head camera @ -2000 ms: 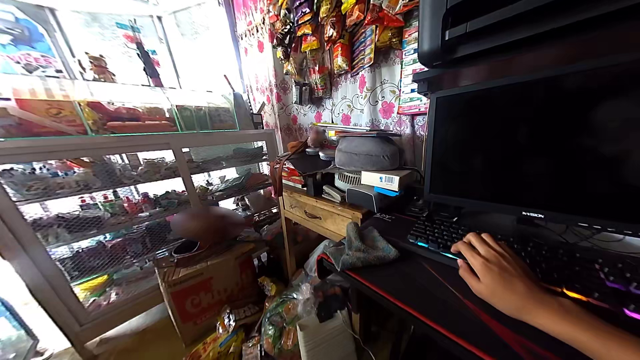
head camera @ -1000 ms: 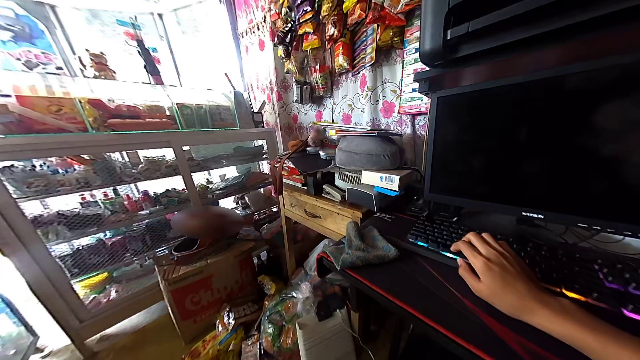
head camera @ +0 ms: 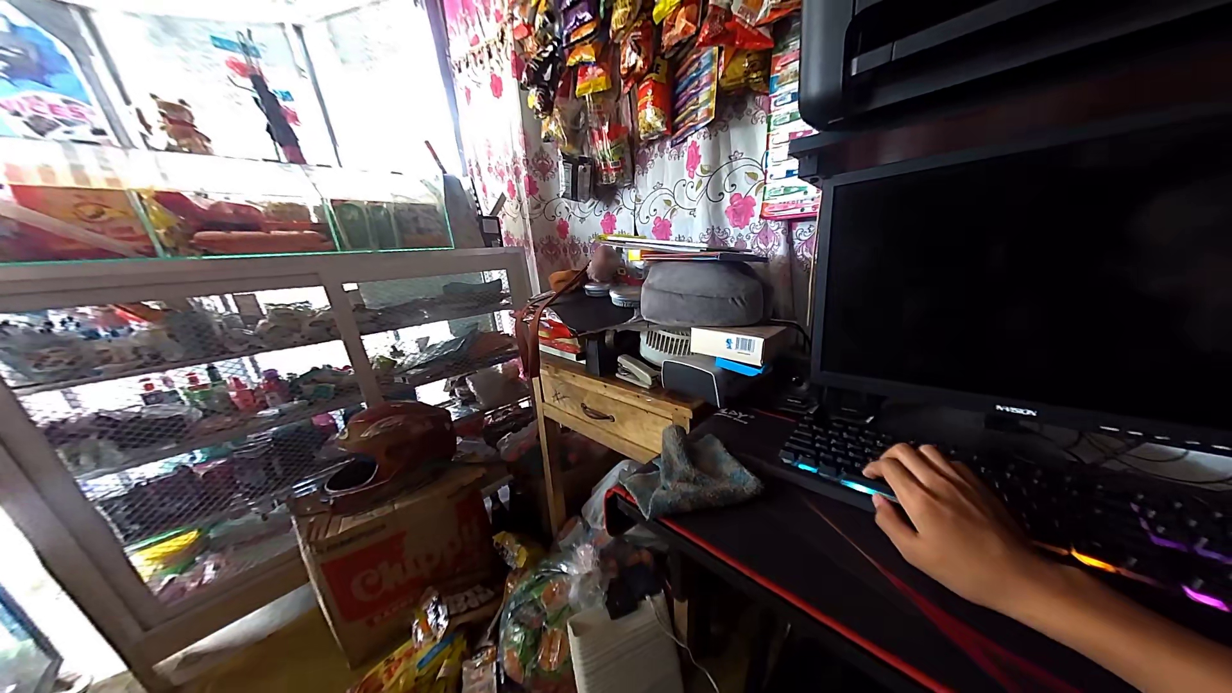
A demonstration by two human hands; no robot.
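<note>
My right hand [head camera: 943,520] lies palm down over the left part of a black backlit keyboard [head camera: 837,452]. Its fingers are slightly bent and apart over the keys, and it grasps nothing. The forearm comes in from the lower right and hides some of the keys. Behind the keyboard stands a black computer monitor [head camera: 1020,279] with a dark screen. A dark desk mat [head camera: 828,568] with red edging lies under the keyboard. To the left of my hand, a crumpled grey cloth [head camera: 693,476] rests on the desk corner. My left hand is out of view.
A wooden drawer unit [head camera: 606,412] holds a grey padded case [head camera: 703,294] and a small box [head camera: 739,344]. A helmet [head camera: 399,443] sits on a cardboard box [head camera: 395,568] before a display cabinet [head camera: 346,337]. Plastic bags [head camera: 544,616] stand on the floor; snack packets [head camera: 654,101] hang by the curtain.
</note>
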